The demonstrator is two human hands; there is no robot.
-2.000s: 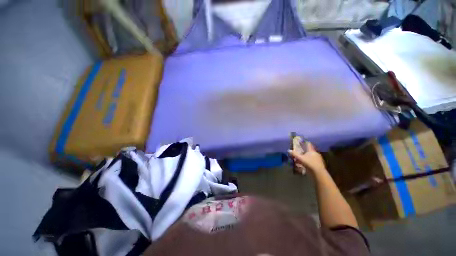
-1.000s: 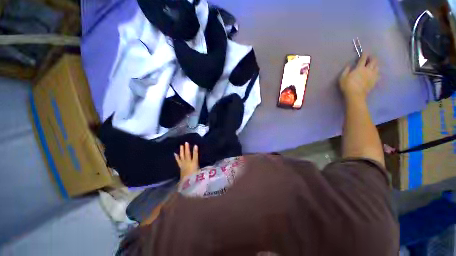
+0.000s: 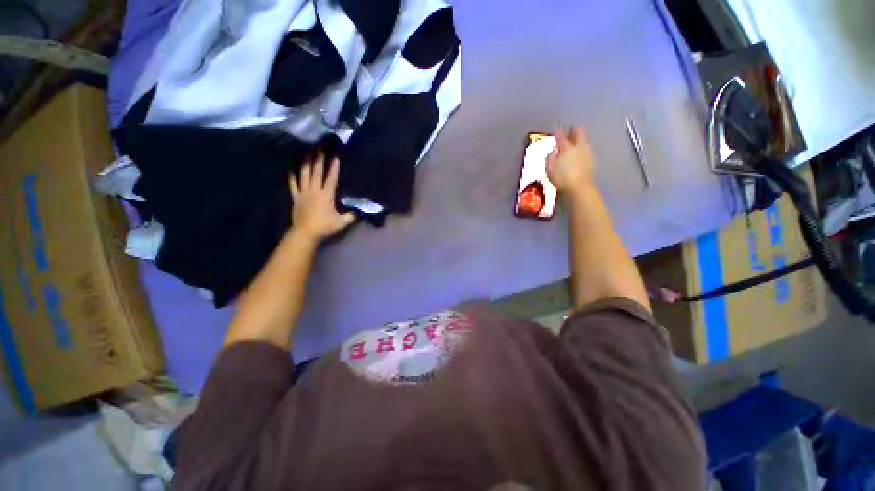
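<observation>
Black-and-white garment panels [image 3: 221, 182] lie heaped and partly spread on the purple-covered table [image 3: 441, 259], at its left side. My left hand [image 3: 319, 203] rests flat on the black fabric near its front edge, fingers spread. A smartphone [image 3: 534, 177] with a lit screen lies on the table right of the fabric. My right hand [image 3: 571, 161] is at the phone's upper right edge, its fingertips at or over the screen; contact cannot be told. Silver tweezers [image 3: 638, 151] lie on the table right of my right hand.
A steam iron [image 3: 734, 120] stands on a dark plate [image 3: 780, 94] at the right table edge, with a thick black hose [image 3: 815, 230]. A carton [image 3: 72, 249] stands at the left, another carton [image 3: 758, 278] at the lower right. Blue items [image 3: 758, 422] are at the bottom right.
My right hand has moved left from the tweezers to the phone, leaving the tweezers on the table. My left hand reaches farther onto the black fabric, which now lies more spread to the left.
</observation>
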